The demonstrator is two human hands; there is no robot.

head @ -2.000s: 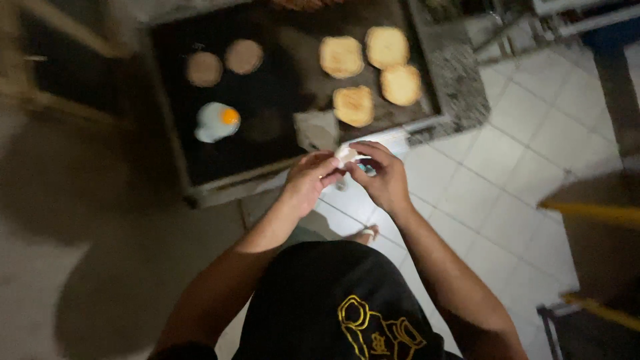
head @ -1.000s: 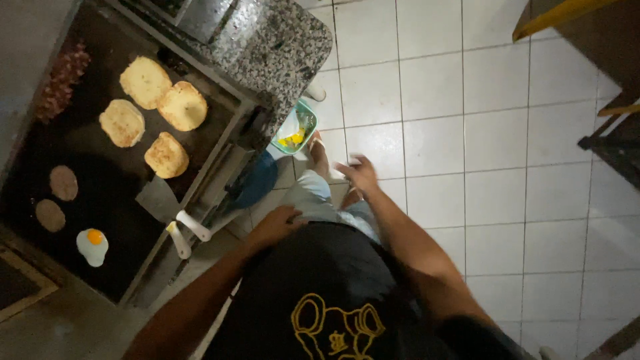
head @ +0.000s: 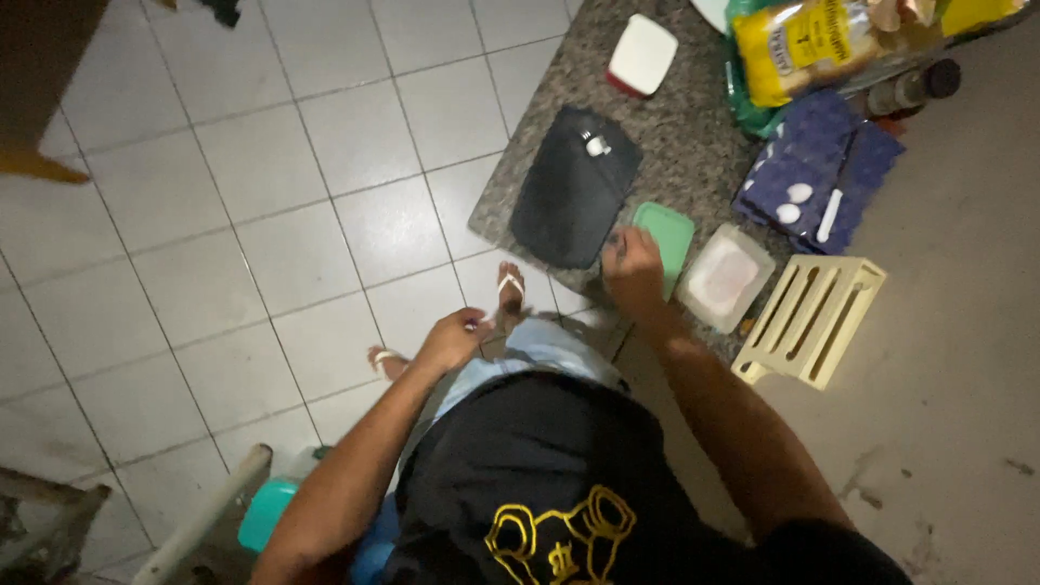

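My right hand is over the granite counter, between a dark cutting board and a green plastic lid; blur hides whether its fingers hold anything. Away from the counter, above the tiled floor, my left hand has curled fingers with a small shiny spot at them that I cannot identify. A small white and metal object lies on the board. Right of the green lid stands a translucent plastic container with pale contents.
A slatted cream rack is beside the container. Farther back are a blue cloth bearing two eggs and a white-handled utensil, a bread bag, a dark-capped jar and a white-lidded box.
The view has swung strongly from the griddle to the granite counter. My hands were together at a small white thing two seconds ago; now they are apart, the right one over the counter.
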